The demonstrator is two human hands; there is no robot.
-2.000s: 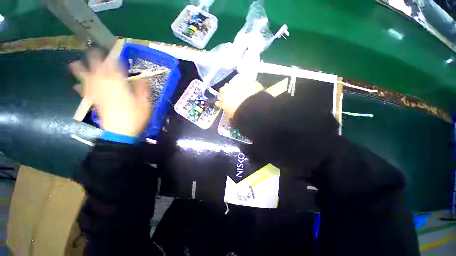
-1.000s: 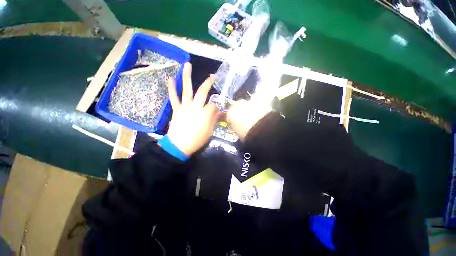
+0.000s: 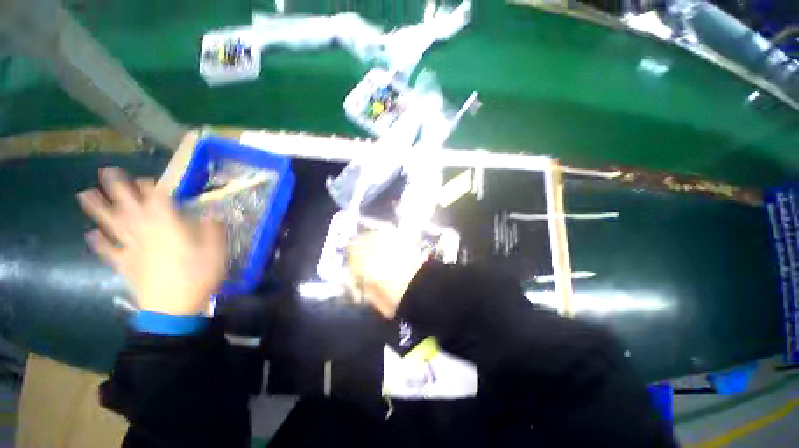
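Note:
My left hand (image 3: 162, 245) is blurred, fingers spread, over the left edge of the blue parts bin (image 3: 279, 210); no part shows in it. The bin holds a heap of small metal parts (image 3: 241, 214) with a pale strip (image 3: 235, 187) across it. My right hand (image 3: 381, 267) is overexposed, over the electronic units on the black mat (image 3: 302, 350). One white unit (image 3: 331, 249) shows at its left, another (image 3: 445, 241) at its right. Whether it holds a tool cannot be told. Clear plastic bags (image 3: 399, 153) trail from the units.
Two more units, at the far left (image 3: 229, 56) and centre (image 3: 377, 101), lie on the green conveyor belt (image 3: 543, 87) with bags. A grey beam (image 3: 114, 87) stands at upper left. A brown cardboard box (image 3: 66, 407) is at lower left. Blue crates (image 3: 782, 262) stand far right.
My left hand has moved from the units back to the bin's left side. My right hand stays at the units. The view has shifted, and another unit shows on the belt.

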